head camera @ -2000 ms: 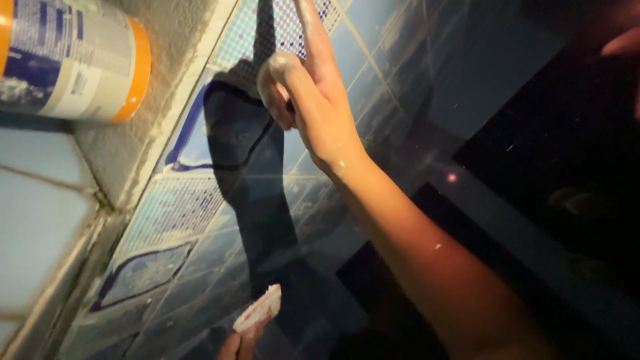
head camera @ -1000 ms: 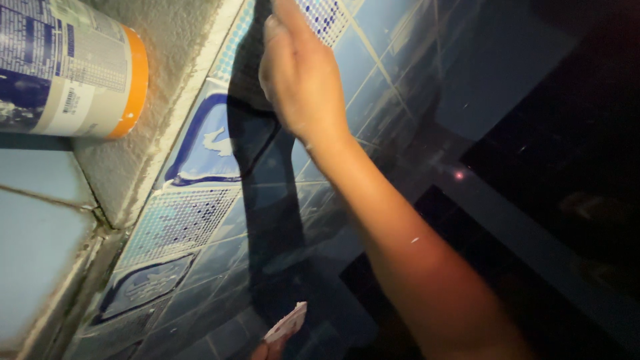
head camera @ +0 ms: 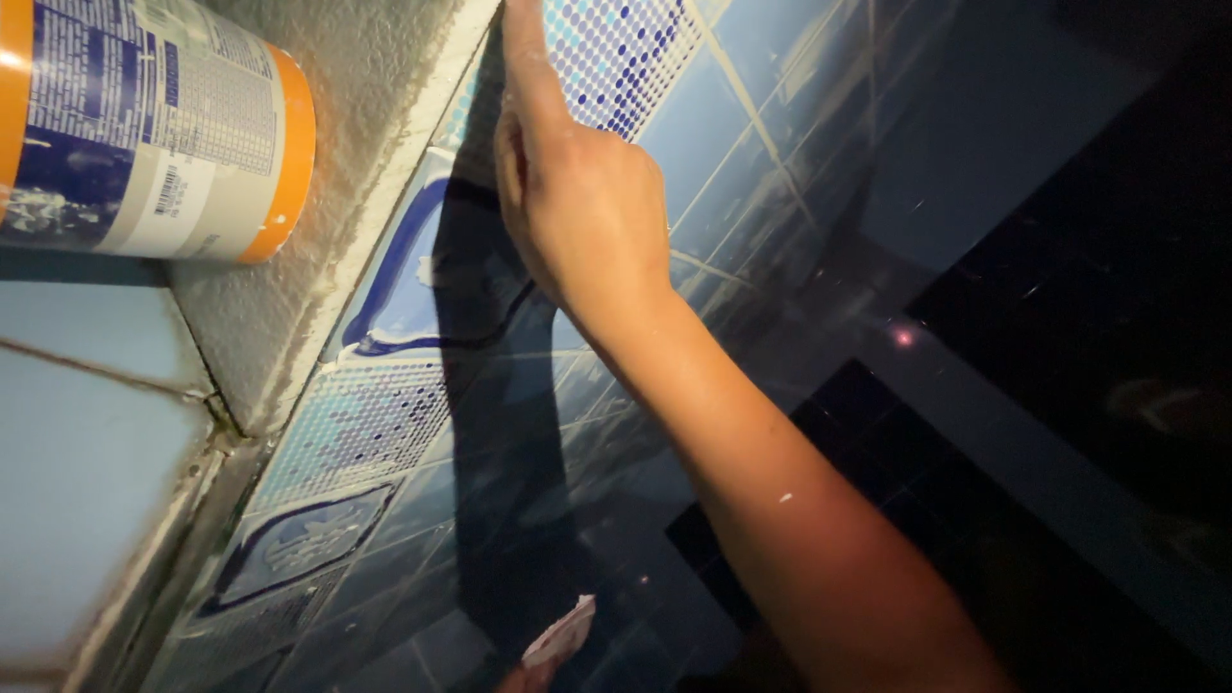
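Note:
My right hand (head camera: 597, 212) is at the top middle, its index finger stretched along the mosaic border tile (head camera: 626, 58) beside the ledge; the fingertip is cut off by the frame. Its other fingers are curled and partly hidden, with no object visible in them. At the bottom edge, my left hand (head camera: 525, 677) holds a small flat piece smeared with whitish paste (head camera: 563, 630); what it is exactly I cannot tell. Between the hands lie a blue-framed relief tile (head camera: 409, 289), partly in the arm's shadow, and another mosaic tile (head camera: 356, 423).
A plastic tub with orange bands (head camera: 221, 144) appears sideways at upper left, against a rough grey ledge (head camera: 318, 192). Pale blue tiles (head camera: 87, 462) lie at left. A second relief tile (head camera: 308, 539) is lower down. Dark, glossy tiling fills the right.
My right index finger was largely out of view one second ago and now shows along the mosaic. The left hand with its smeared piece was farther left two seconds ago.

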